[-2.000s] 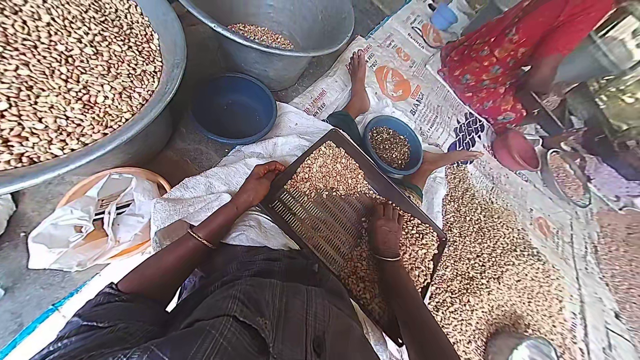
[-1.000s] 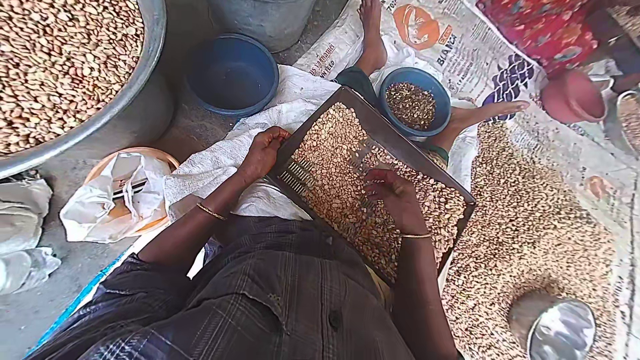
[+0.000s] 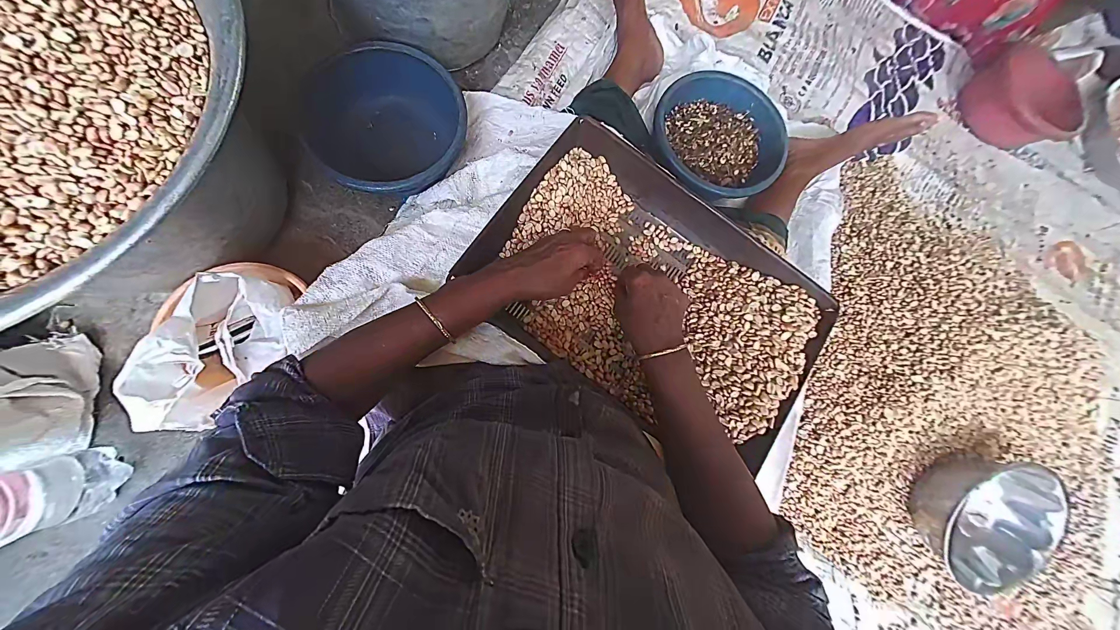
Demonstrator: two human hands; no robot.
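A dark rectangular tray with a slotted bottom [image 3: 814, 337] lies tilted across my lap, covered with pale shelled nuts or beans [image 3: 744, 350]. Over its middle, my left hand [image 3: 564, 262] has its fingers bent down at the kernels. Close to its right, my right hand [image 3: 649, 306] is also curled, low among them. Whether either hand pinches a kernel is hidden by the fingers. Slots of the tray bottom show between the two heaps. Beyond the tray's far edge, a blue bowl [image 3: 774, 114] holds darker, smaller bits and stands between my feet.
A large metal tub [image 3: 229, 96] of kernels stands at the upper left, near an empty blue basin [image 3: 385, 118]. A white plastic bag [image 3: 157, 376] rests in an orange container. At right, a metal pot [image 3: 949, 499] lies on spread kernels [image 3: 954, 350]; a red pot [image 3: 1019, 96] stands beyond.
My left hand has left the tray's left edge and moved in over the kernels beside my right hand. My right hand has moved down from its raised place of a second ago.
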